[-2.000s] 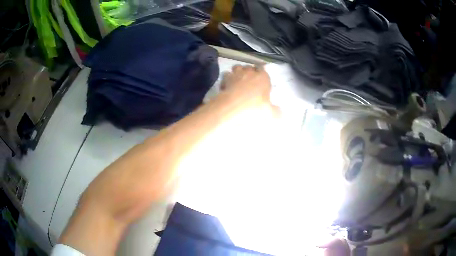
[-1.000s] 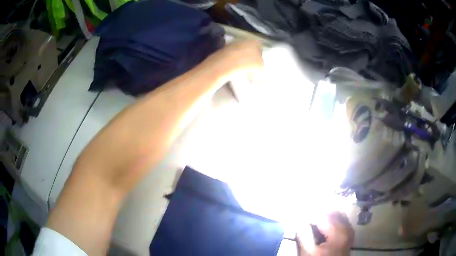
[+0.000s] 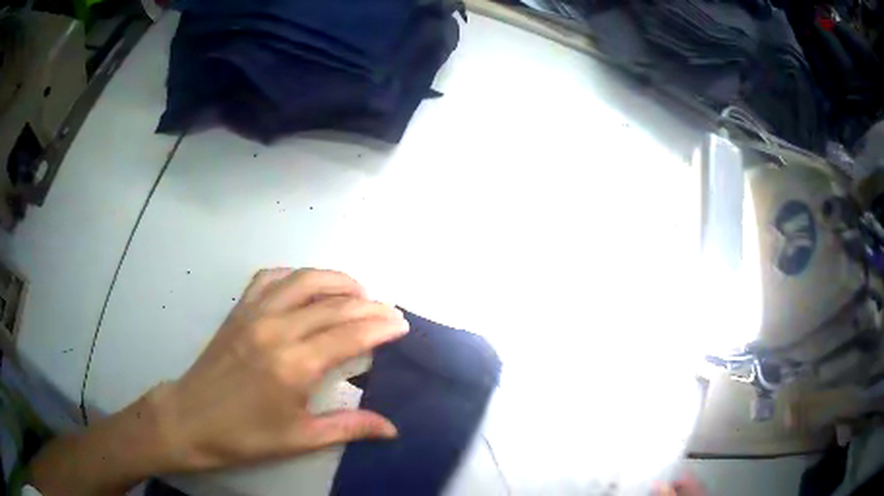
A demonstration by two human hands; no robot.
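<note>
A navy cut piece [image 3: 417, 407] lies on the white table [image 3: 233, 223] in front of me, its lower end cut off by the frame. My left hand [image 3: 296, 363] is at its left edge, fingers and thumb spread apart, with the tips at or over the fabric. Something pale shows between thumb and fingers; I cannot tell what. Only blurred fingertips of my right hand [image 3: 680, 486] show at the bottom edge, right of the piece. Glare hides the surface between the piece and the machine head [image 3: 805, 281]. A thin thread curves beside the piece.
A stack of navy pieces [image 3: 300, 68] lies at the back left. Dark grey fabric [image 3: 678, 48] is piled at the back right. The pale lamp bar [image 3: 722, 208] stands beside the machine head. Part of another machine [image 3: 48, 77] is at the left edge.
My left hand has come back from the far side of the table to the navy piece. My right hand has moved mostly out of view. The camera view has shifted, and the near navy piece looks narrower.
</note>
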